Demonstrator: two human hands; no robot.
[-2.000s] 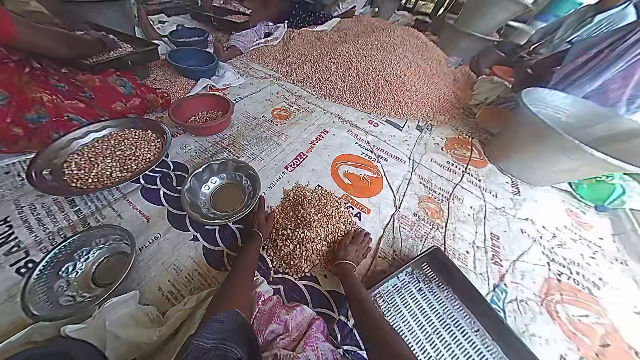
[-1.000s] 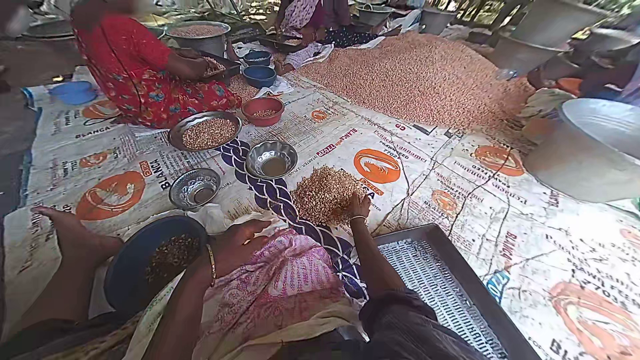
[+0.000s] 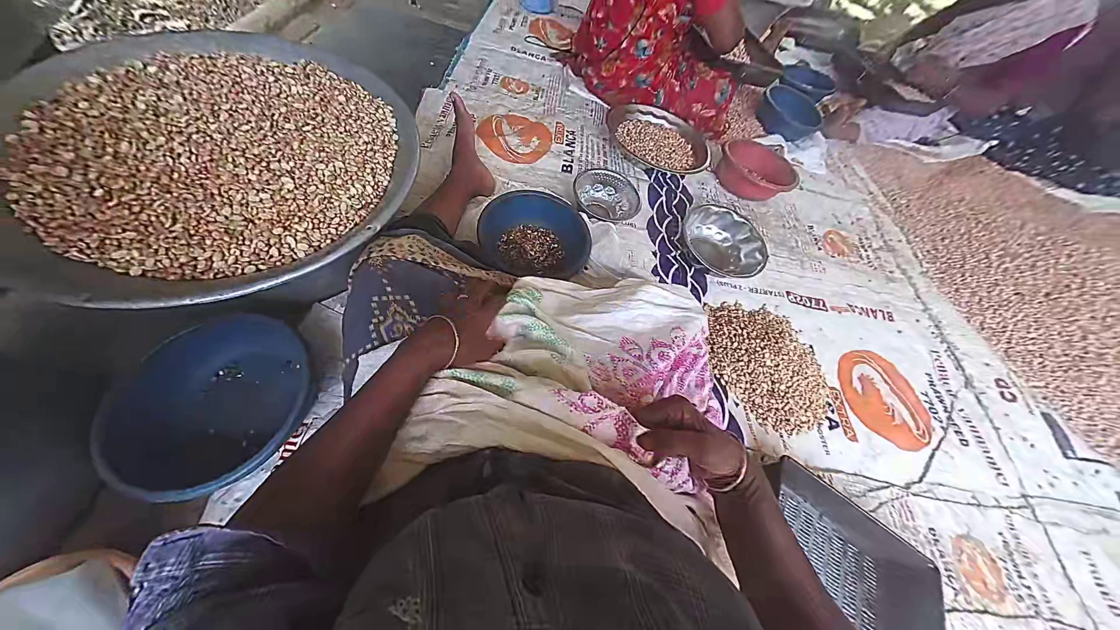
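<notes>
My left hand (image 3: 477, 322), with a bangle at the wrist, rests at the left edge of the pale printed cloth (image 3: 542, 394) over my lap; its fingertips are partly hidden in the folds. My right hand (image 3: 691, 437) is over the cloth's pink part, its fingers curled; whether it pinches the cloth cannot be told. A pile of small nuts or kernels (image 3: 766, 367) lies on the printed sheet just beyond my right hand. Past my left hand stands a blue bowl (image 3: 535, 234) with dark bits inside. Two metal bowls, one perforated (image 3: 606, 194) and one fluted (image 3: 724, 240), stand further off.
A large metal basin (image 3: 201, 166) heaped with kernels is at upper left, above a blue basin (image 3: 206, 407). A black slotted tray (image 3: 853, 542) lies at lower right. Beyond are a red bowl (image 3: 757, 169), a metal dish of kernels (image 3: 658, 140), a large heap (image 3: 1006, 262) and a seated person.
The view has swung far to the left, bringing the large basin into sight. My right hand has left the kernel pile and is now over the lap cloth.
</notes>
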